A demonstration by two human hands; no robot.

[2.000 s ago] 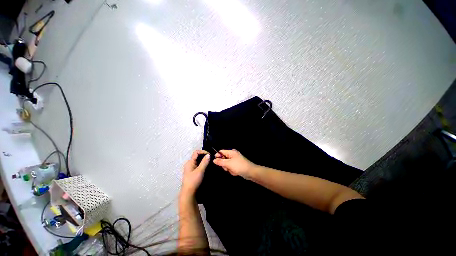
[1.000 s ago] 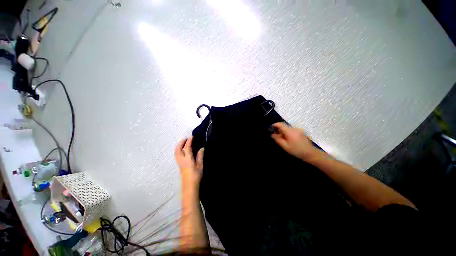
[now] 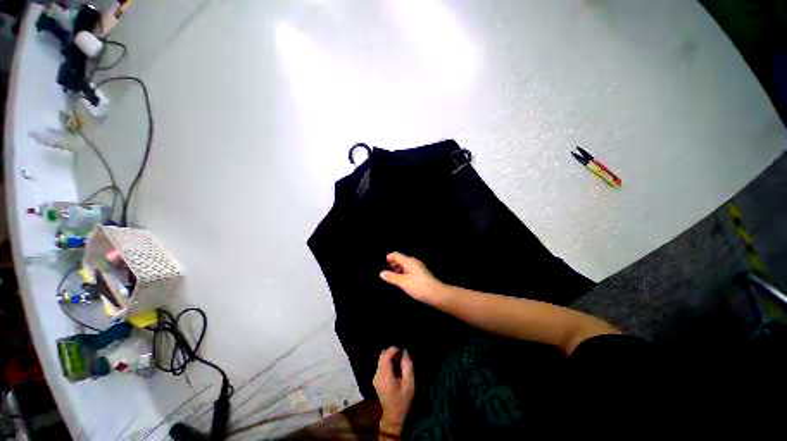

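A black garment (image 3: 414,207) lies on the white table with its top away from me. A dark hanger hook (image 3: 359,153) sticks out at its top left corner. A small buckle-like piece (image 3: 462,158) shows at the top right. My right hand (image 3: 412,277) is over the middle of the garment, thumb and finger slightly apart, with nothing visible between them. My left hand (image 3: 394,383) is at the garment's near part, dark cloth between its fingers; whether it grips is unclear. Thread snips with yellow-and-red handles (image 3: 599,167) lie alone at the right.
At the left stand a white perforated basket (image 3: 155,269) holding small items, a green item (image 3: 74,357) and a bottle. Black cable (image 3: 177,340) coils beside them. A black tool (image 3: 82,65) lies at the far left. Grey floor (image 3: 690,276) shows beyond the table's right edge.
The snips now lie on the table at the right. My right hand went right, then back over the garment's middle. My left hand moved nearer me. The garment's left side is spread wider.
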